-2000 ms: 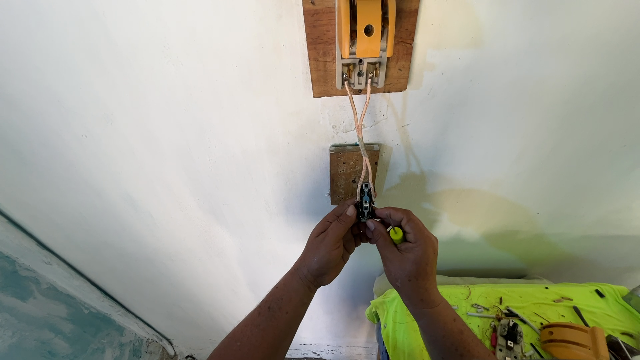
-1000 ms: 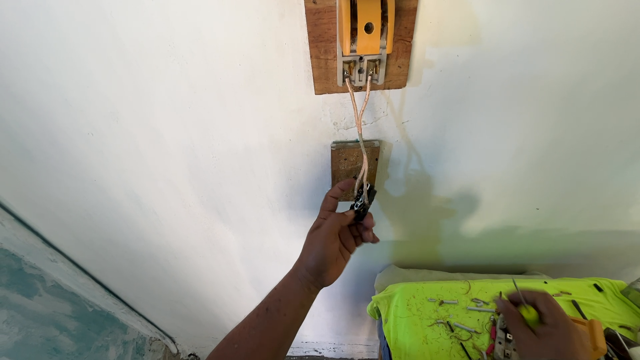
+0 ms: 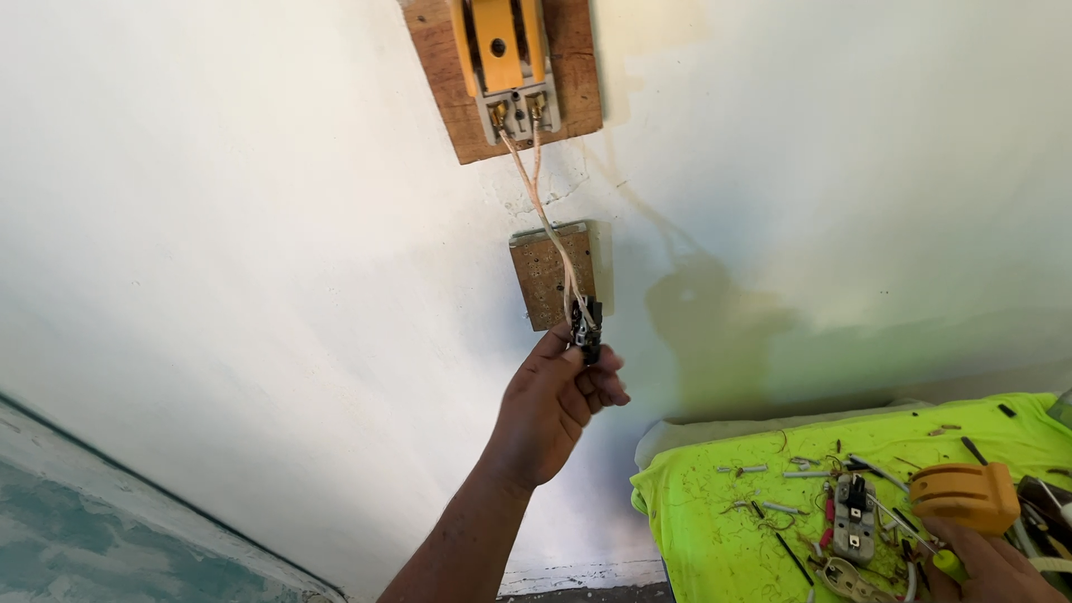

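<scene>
My left hand [image 3: 544,410] pinches a small black electrical fitting [image 3: 586,331] with metal terminals, in front of the lower edge of a small wooden board [image 3: 540,268] on the wall. Two pale, twisted wires [image 3: 536,197] run down to the fitting from the brass terminals of an orange-and-grey knife switch [image 3: 500,59] above. At the lower right my right hand [image 3: 984,561], partly cut off by the frame, is over the bright yellow-green cloth. A screwdriver [image 3: 948,565] with a yellow-green handle is in its fingers, its shaft pointing up and left.
On the yellow-green cloth [image 3: 712,519] lie a grey switch base [image 3: 854,519], an orange cover [image 3: 963,494], wire offcuts [image 3: 783,507] and a black rod-like piece [image 3: 794,559]. More tools crowd its right edge. The knife switch sits on a larger wooden board [image 3: 578,75].
My right hand has left the black fitting and moved down right to the cloth with the screwdriver. My left hand keeps hold of the fitting.
</scene>
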